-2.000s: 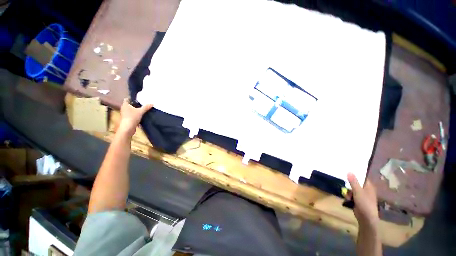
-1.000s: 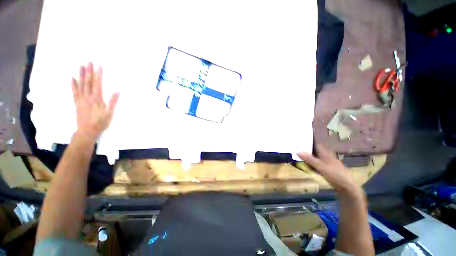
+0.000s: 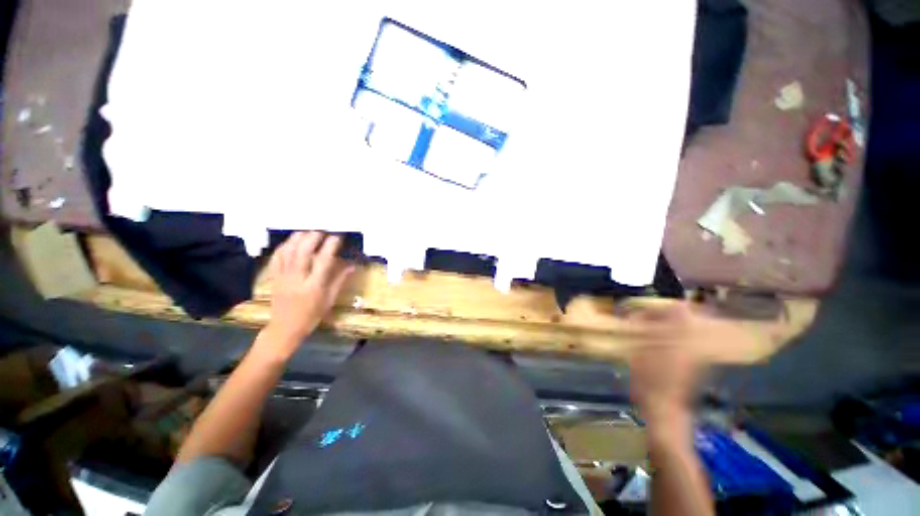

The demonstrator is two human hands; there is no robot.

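The white sheet stack (image 3: 252, 121) lies over a black underlay (image 3: 187, 257) that shows at its sides and through the front notches. The blue-black cutting die (image 3: 434, 109) lies tilted on the white, right of centre. My left hand (image 3: 306, 277) is at the front edge, fingertips over the black in a notch; whether it pinches the cloth is unclear. My right hand (image 3: 666, 343) is motion-blurred at the front right corner, over the wooden edge; what it holds cannot be told.
The reddish-brown press bed (image 3: 777, 60) shows at both sides. Red-handled snips (image 3: 829, 151) and torn scraps (image 3: 741, 217) lie on its right part. A wooden edge (image 3: 424, 302) runs along the front. A tan board piece (image 3: 59, 260) is at the left corner.
My left hand has left the top of the white sheet and come down to the notched edge. My right hand has moved slightly down, off the sheet's corner. The camera view has shifted.
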